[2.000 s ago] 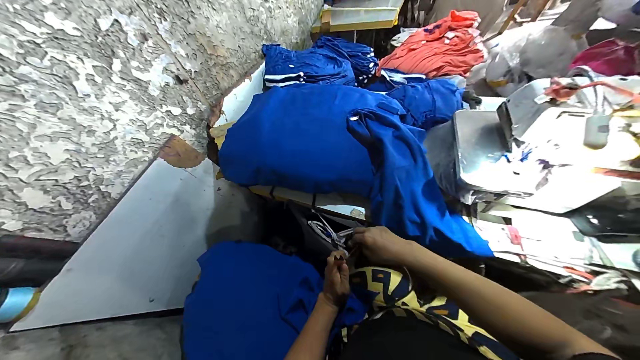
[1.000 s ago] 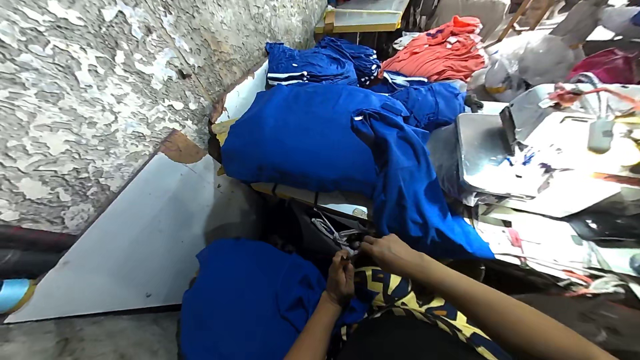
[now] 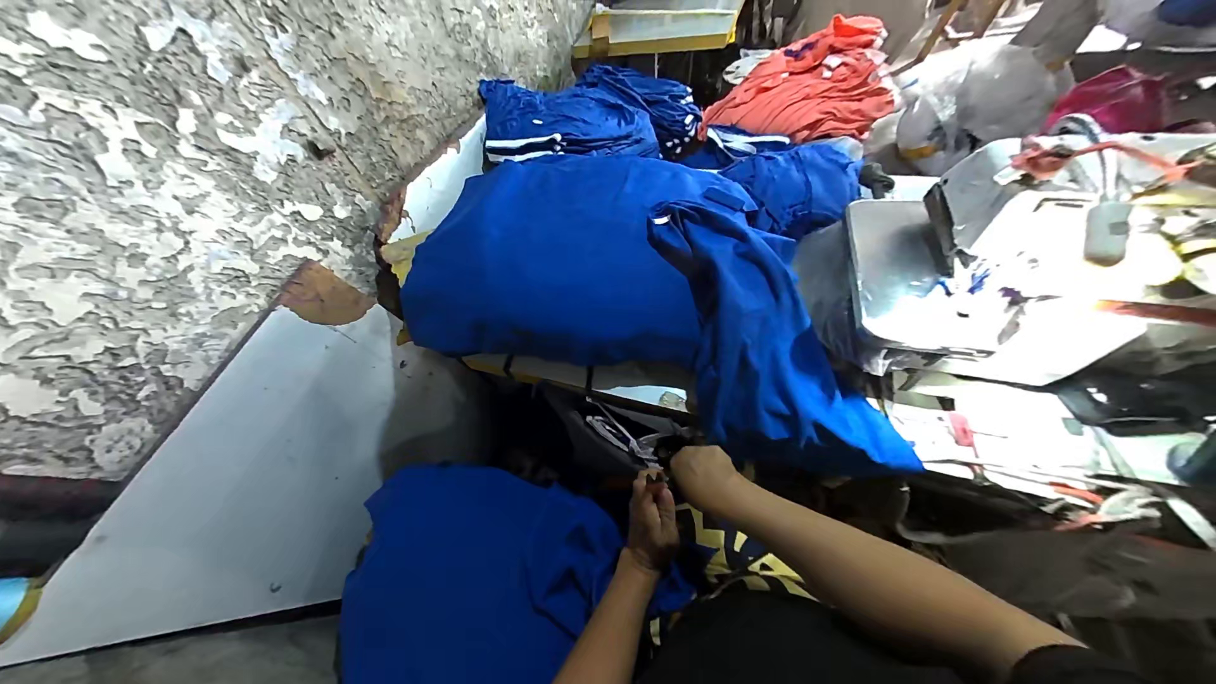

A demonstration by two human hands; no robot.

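My left hand (image 3: 654,521) is raised with bent fingers beside a bundle of white cords (image 3: 613,434), just above the patterned cloth (image 3: 741,556) on my lap. Close to its right, my right hand (image 3: 701,475) is curled at a small dark item at the table's near edge; what lies between its fingers is too dark to tell. Blue fabric (image 3: 465,570) lies in a heap to the left of my left forearm. More blue fabric (image 3: 560,261) covers the table, and one piece (image 3: 760,351) hangs over the edge above my right hand.
A sewing machine (image 3: 1026,256) stands on the right, with loose cloth strips around it. Folded blue garments (image 3: 570,119) and a coral fabric pile (image 3: 812,81) lie at the back. A rough wall (image 3: 190,171) and a pale board (image 3: 228,456) bound the left side.
Both hands stay close together by the cords, with small finger and wrist shifts. The fabric on the table has not plainly moved.
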